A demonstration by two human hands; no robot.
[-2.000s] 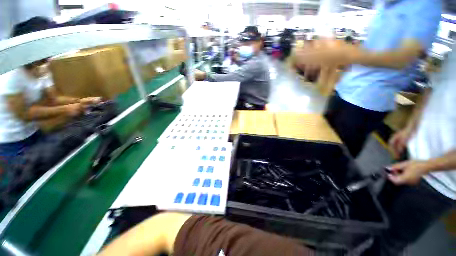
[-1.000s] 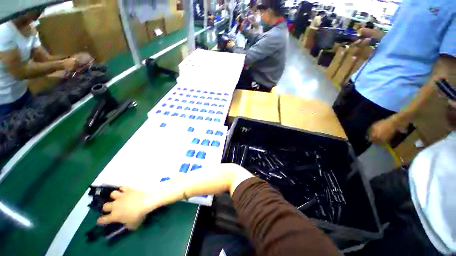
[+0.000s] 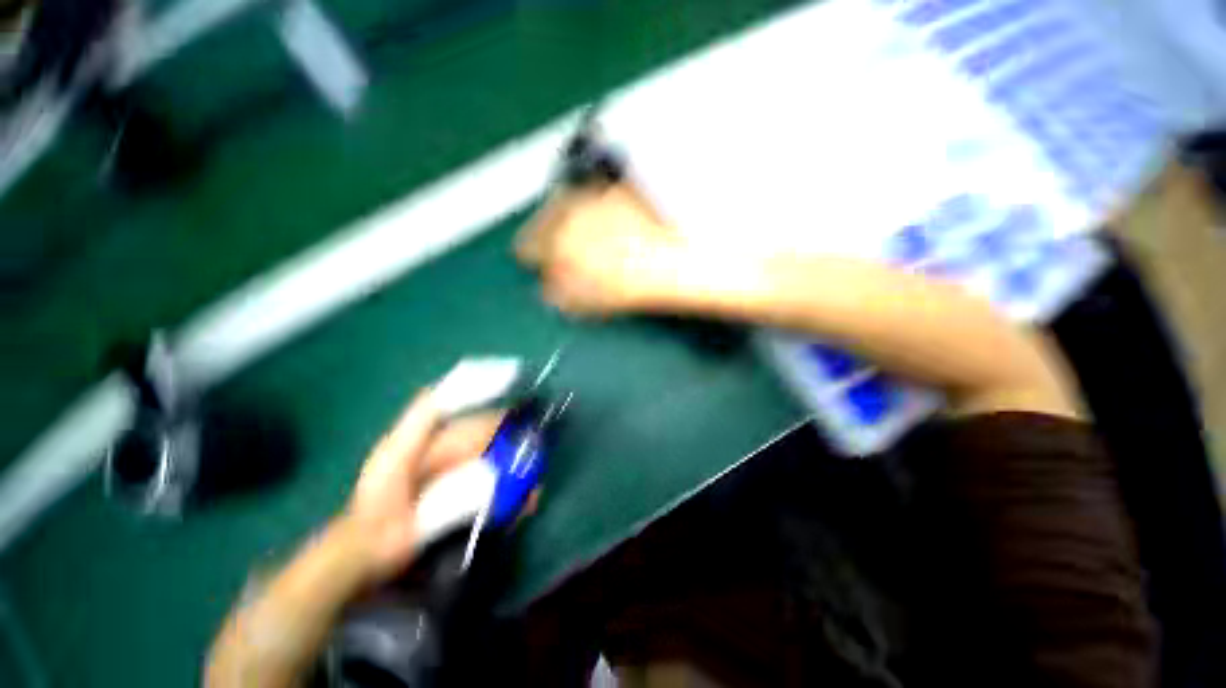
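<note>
The picture is blurred. My left hand (image 3: 437, 470), with white wraps on its thumb and finger, holds a black appliance body (image 3: 390, 638) at the bottom. A bright blue component (image 3: 516, 464) shows in its open handle, with thin shiny tips or wires beyond it. My right hand (image 3: 598, 249) is closed over the green bench by the tray's left edge, at a small black part (image 3: 592, 155); the blur hides whether it grips that part. The white component tray (image 3: 766, 148) with blue parts lies under and beyond my right forearm.
Another appliance body with a round barrel head (image 3: 148, 457) lies on the green bench at the left. A pale rail (image 3: 336, 276) runs diagonally, with the green conveyor belt (image 3: 444, 81) beyond it. A black bin edge (image 3: 1156, 363) and brown cardboard (image 3: 1190, 242) are at the right.
The view has swung down and left to the bench. My left hand has come into view with the appliance body. My right hand, earlier spread over black parts, is now closed near the tray edge.
</note>
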